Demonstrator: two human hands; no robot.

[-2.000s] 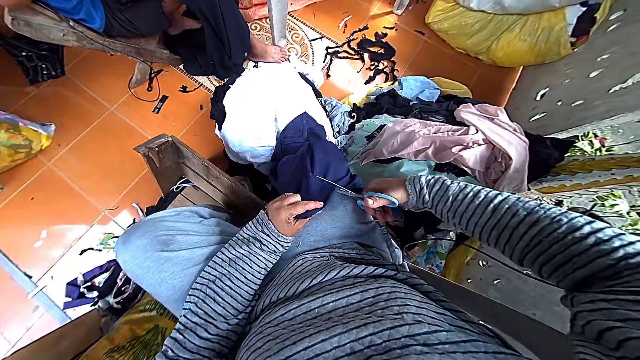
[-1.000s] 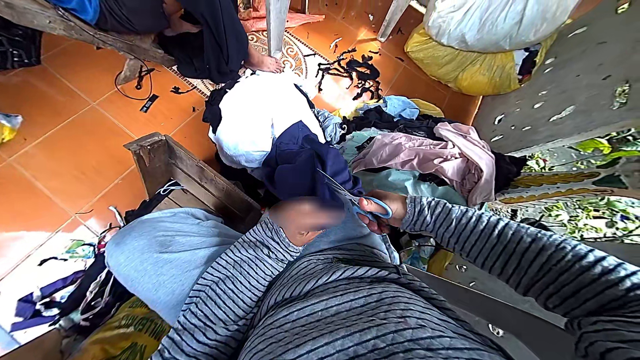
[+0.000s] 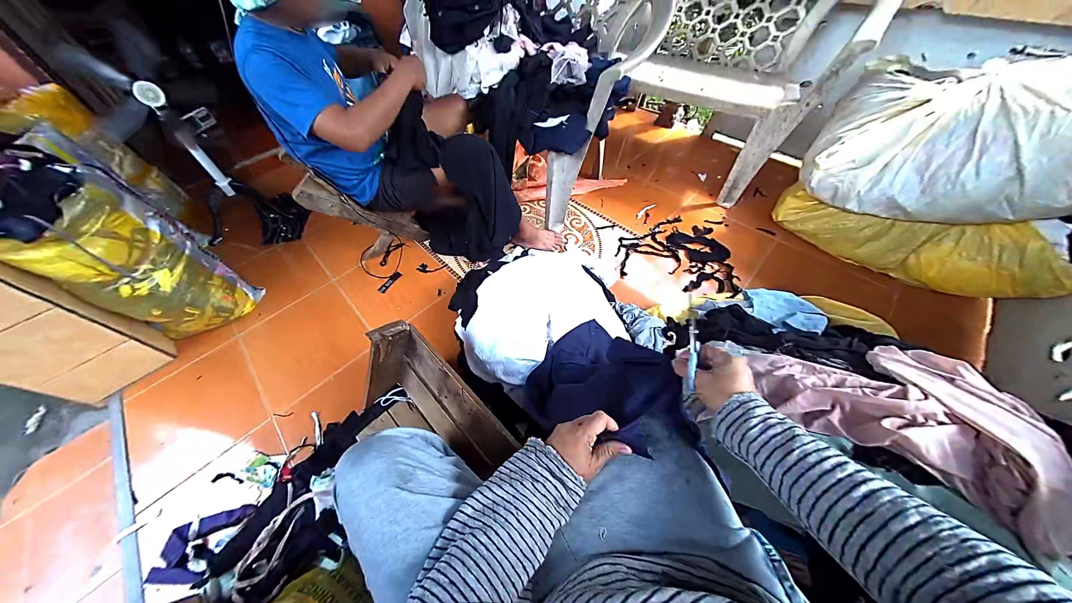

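Navy cloth (image 3: 615, 377) lies across my lap and partly over a white cloth bundle (image 3: 536, 310). With fingers and thumb, my left hand (image 3: 589, 445) pinches the near edge of the navy cloth above my thigh. My right hand (image 3: 714, 377) holds a pair of scissors (image 3: 693, 356) with light blue handles beside the cloth's right side, the blades pointing away from me. Whether the blades are apart cannot be told. A pink cloth (image 3: 821, 394) lies just right of my right hand.
A wooden crate (image 3: 444, 394) stands left of the cloth, with fabric scraps (image 3: 276, 528) nearer me. Ahead, a seated person (image 3: 310, 109) handles dark cloth. A white plastic chair (image 3: 712, 84) stands beyond black scraps (image 3: 691, 251); stuffed sacks (image 3: 930, 151) are at right.
The scissors in my right hand have turned from pointing left across the navy cloth to pointing away from me, at its right side. The view has tilted up, showing more of the seated person.
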